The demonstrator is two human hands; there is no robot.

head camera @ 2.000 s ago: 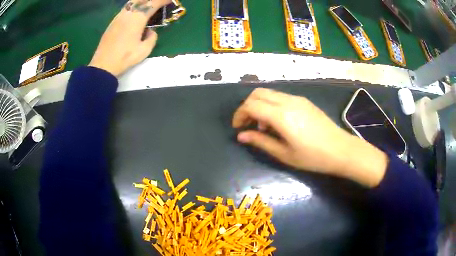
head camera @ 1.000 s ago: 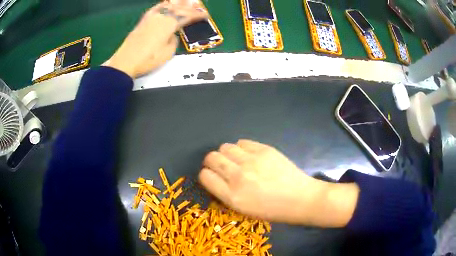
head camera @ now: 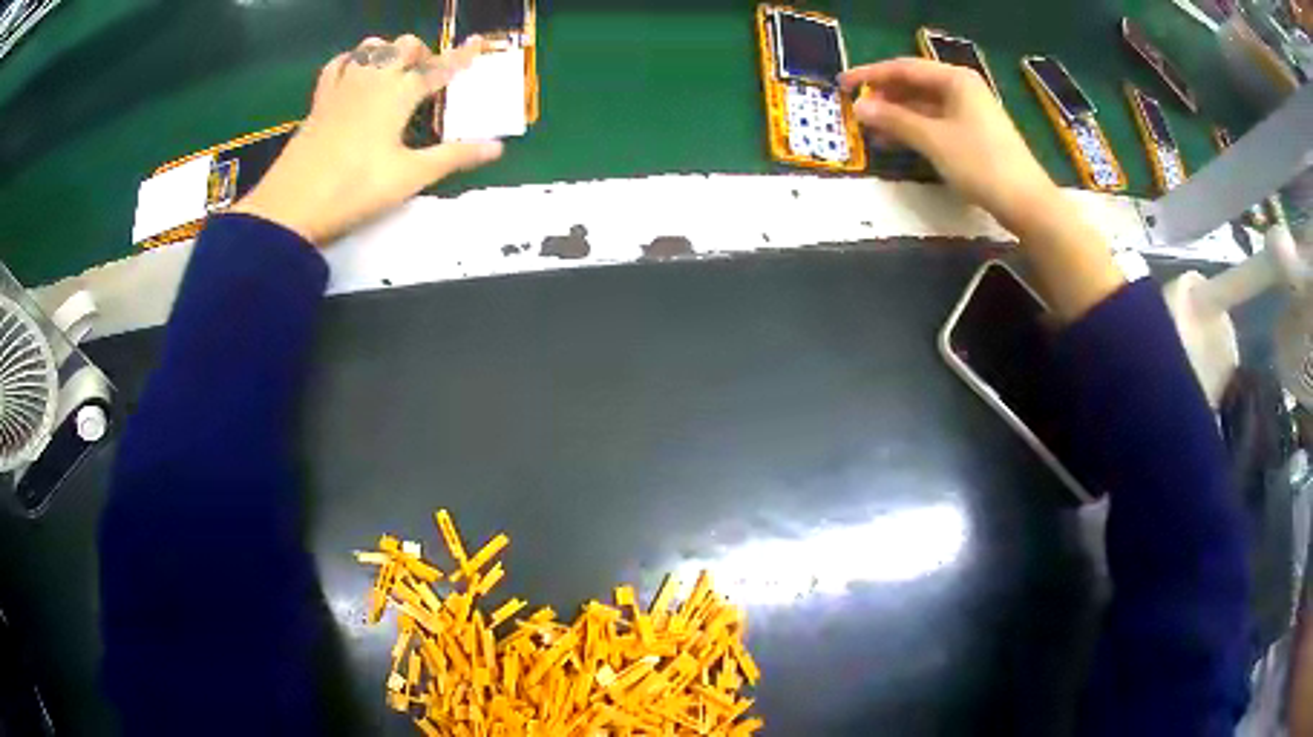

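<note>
My left hand [head camera: 353, 137] is at the upper left, fingers on a half-assembled handset [head camera: 487, 89] that lies with its white rectangle up on the green belt. My right hand [head camera: 958, 130] is at the upper right, thumb and forefinger pinched at the right edge of another handset [head camera: 818, 118], which has a dark screen above a pale keypad. A small orange part [head camera: 864, 95] shows between those fingertips, mostly hidden. A loose pile of orange side parts [head camera: 576, 670] lies on the dark bench near me.
More handsets lie on the belt at right [head camera: 1077, 127] and one at left [head camera: 176, 199]. A worn white rail [head camera: 605, 219] borders the belt. A smartphone [head camera: 1001, 346] lies partly under my right sleeve. White fans stand at left [head camera: 26, 377] and right [head camera: 1202, 310].
My right hand has moved from the orange pile up to a handset on the belt. The handset at my left hand now shows its white rectangle instead of only its dark part.
</note>
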